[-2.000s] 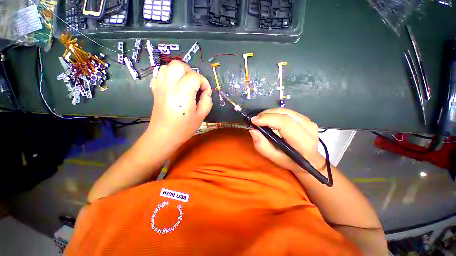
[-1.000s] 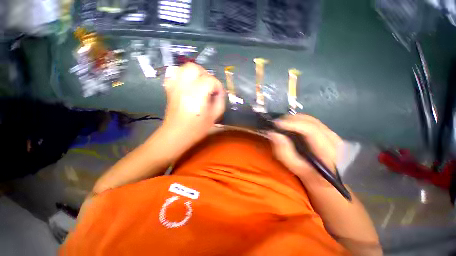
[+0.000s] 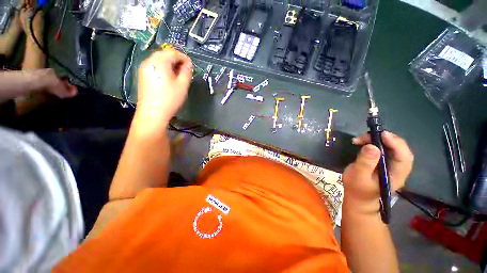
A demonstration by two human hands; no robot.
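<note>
My right hand (image 3: 378,170) holds the black soldering iron (image 3: 378,144), its metal tip pointing up and away over the mat. My left hand (image 3: 164,82) is over the flex cable pile, of which only orange ends (image 3: 170,48) show past the fingers; whether it grips anything is hidden. A thin line, perhaps solder wire, runs by its fingertips. Three flex cables lie apart: left (image 3: 276,114), middle (image 3: 301,113) and right (image 3: 330,127). A small white part (image 3: 249,122) lies beside the left one, with a thin red wire reaching it. More white parts with red wires (image 3: 243,85) lie between.
A clear tray (image 3: 342,85) with phone housings and a keypad phone (image 3: 248,43) is at the far side. Bagged parts (image 3: 125,16) are far left. Tweezers (image 3: 451,144) and a plastic bag (image 3: 448,61) lie right. Another person's hand (image 3: 56,85) is at left.
My left hand has moved left from the wired parts to the pile. My right hand has moved right, lifting the iron's tip away from the left cable. The view has shifted and turned.
</note>
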